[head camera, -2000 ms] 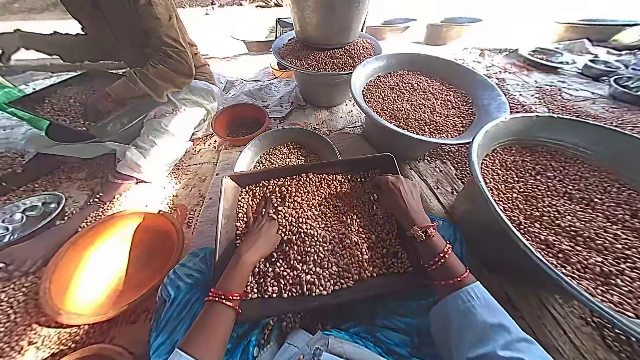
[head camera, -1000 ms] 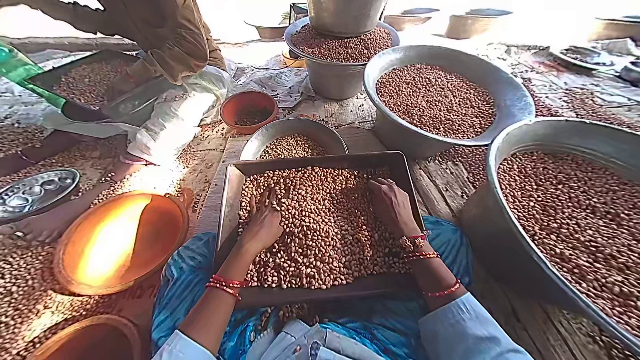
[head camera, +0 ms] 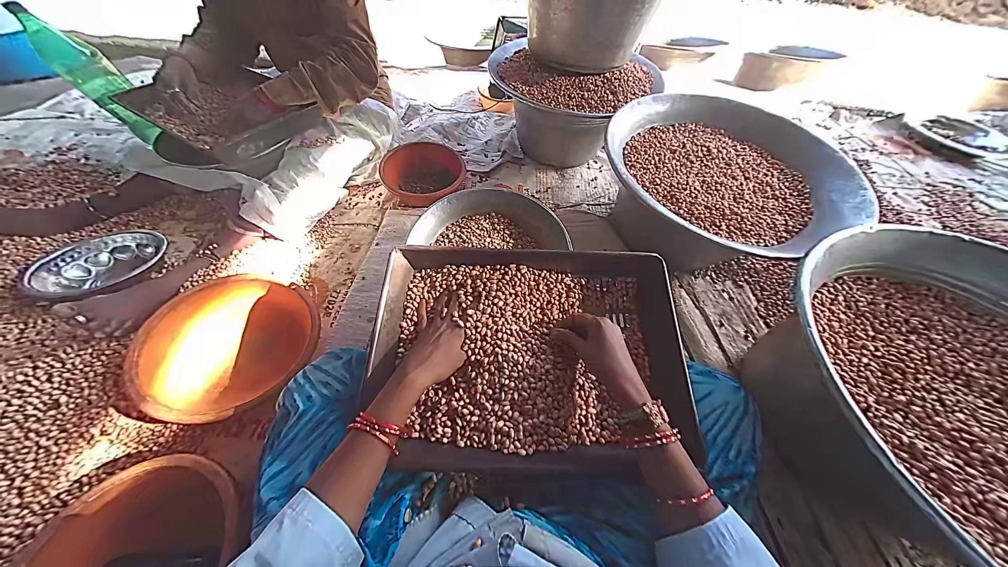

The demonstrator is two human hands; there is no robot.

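Note:
A dark rectangular metal tray (head camera: 531,465) rests across my lap, with brown nuts or beans (head camera: 504,354) spread over it. My left hand (head camera: 435,346) lies on them in the tray's left half, its fingers spread. At the right half, my right hand (head camera: 596,350) touches them with fingers bent and pointing left; its fingertips are partly hidden, so I cannot tell if they pinch any. Part of the tray's bottom shows beside the right hand. Just beyond the far rim stands a round metal bowl (head camera: 551,223) of paler pieces.
Large metal tubs (head camera: 835,197) (head camera: 835,346) of nuts or beans stand on the right. Orange basins (head camera: 307,346) (head camera: 224,480) and an oval metal plate (head camera: 35,287) are on the left. A small orange bowl (head camera: 386,169) lies ahead. Another person (head camera: 331,63) works over a tray at the upper left.
My right hand has moved left, from near the tray's right side toward the middle of the heap. More of the tray's bottom shows at the right. My left hand stays in the left half.

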